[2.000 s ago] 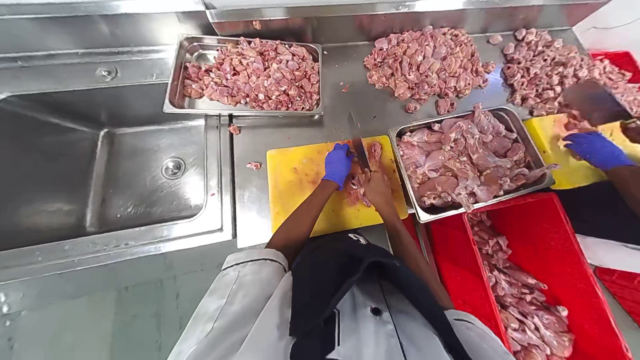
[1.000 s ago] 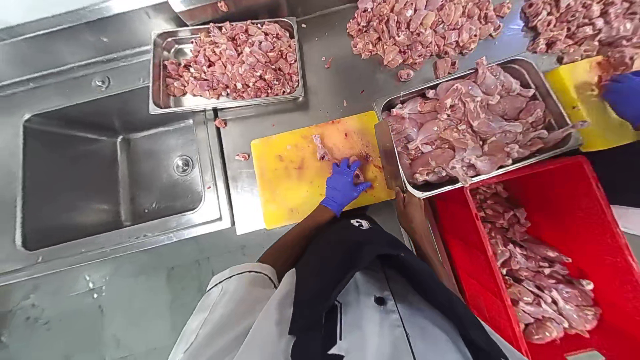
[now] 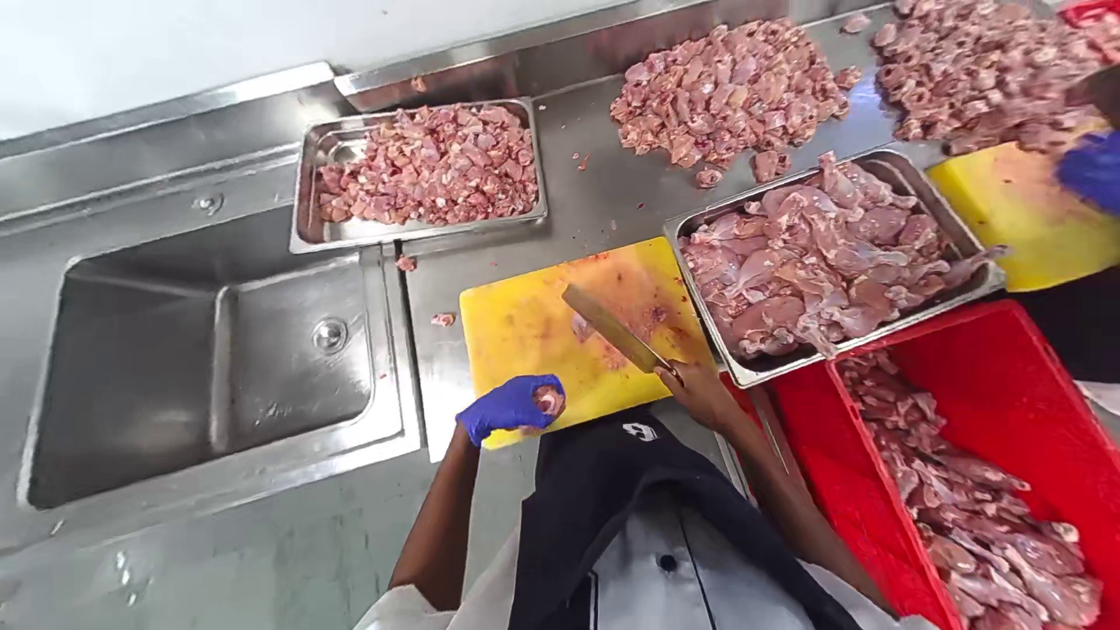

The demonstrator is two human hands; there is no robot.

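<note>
My left hand point(image 3: 510, 408), in a blue glove, is closed around a piece of raw poultry meat point(image 3: 549, 400) at the front left edge of the yellow cutting board point(image 3: 516, 324). My bare right hand point(image 3: 697, 391) grips the handle of a cleaver point(image 3: 612, 326), whose blade lies slantwise over the board's middle. A small bit of meat point(image 3: 582, 328) shows beside the blade. Right of the board, a steel tray point(image 3: 744, 372) holds skinned raw poultry legs point(image 3: 822, 236). Blood and scraps mark the board.
A steel tray point(image 3: 302, 206) of cut meat stands at the back left, beside a sink point(image 3: 297, 350). Piles of cut meat point(image 3: 731, 96) lie behind. A red crate point(image 3: 1015, 394) with more legs is at the lower right. Another person's gloved hand point(image 3: 1089, 171) is near a second yellow board point(image 3: 1006, 219).
My left hand has moved left to the board's front edge and now holds meat. My right hand has come over the board's right side with the cleaver.
</note>
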